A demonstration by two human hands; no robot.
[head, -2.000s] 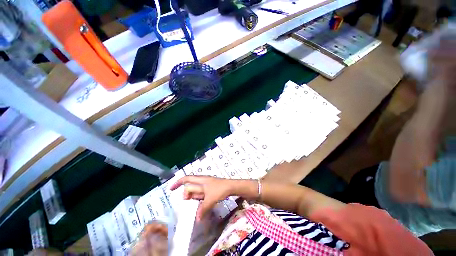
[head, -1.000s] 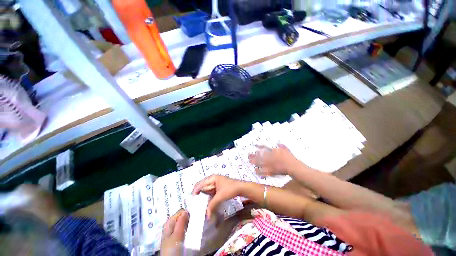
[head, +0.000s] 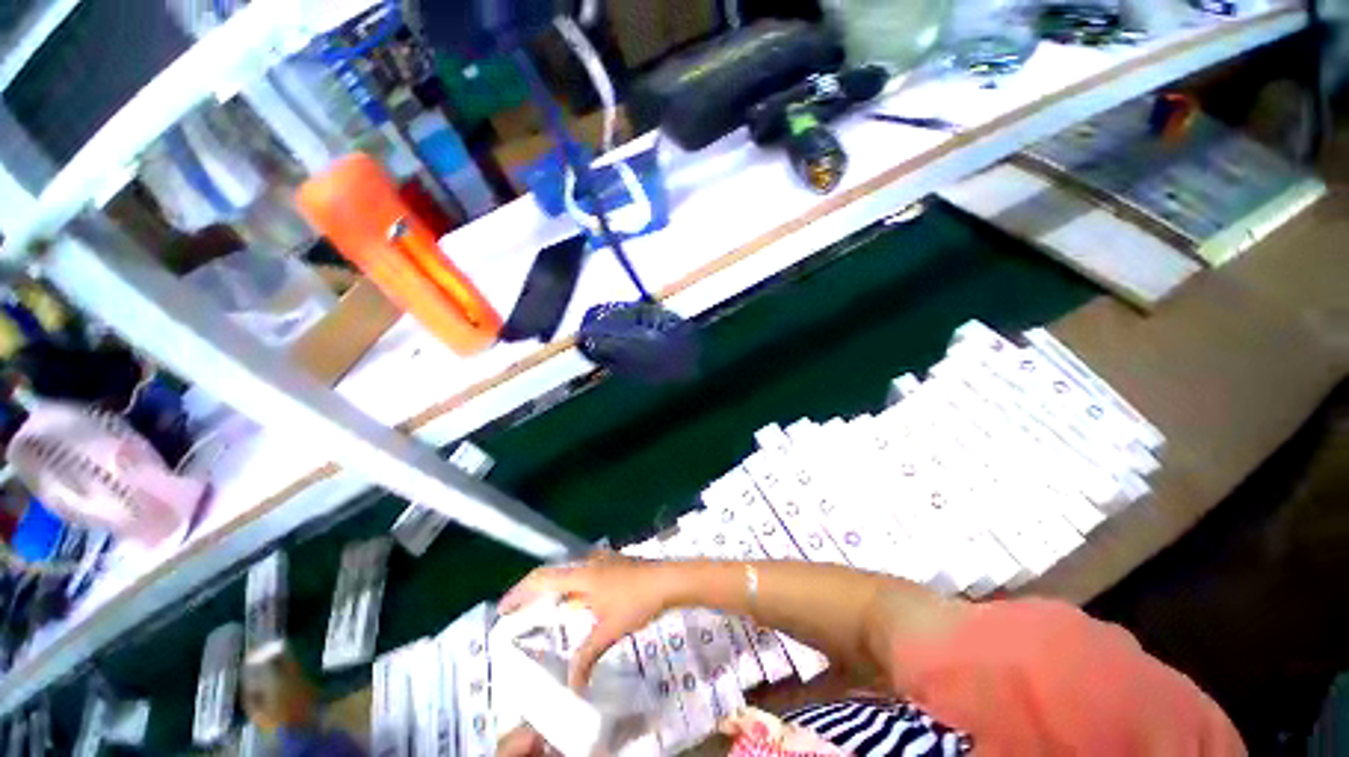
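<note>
My right hand (head: pixel 599 599), at the end of an arm with a coral sleeve and a thin bracelet, grips the upper end of a white box (head: pixel 556 701). The box is tilted and has a shiny, slightly blurred surface. My left hand (head: pixel 521 742) shows only as fingertips at the bottom edge, beside the box's lower end; its grip is cut off. A row of overlapping white boxes (head: pixel 903 488) with small round icons runs from the bottom left to the right. Part of the row lies behind my right hand and forearm.
Brown cardboard (head: pixel 1235 362) lies under the row. Several loose boxes lie on the green belt (head: pixel 799 348). A grey metal bar (head: pixel 333 422) slants down to the row. A dark fan (head: pixel 639 340) hangs over the belt. Another person's blurred hand (head: pixel 277 688) is at the lower left.
The view has shifted and turned. The other person's hand that was over the row a second ago is gone from there. My left hand shows less. My right hand still holds a white box.
</note>
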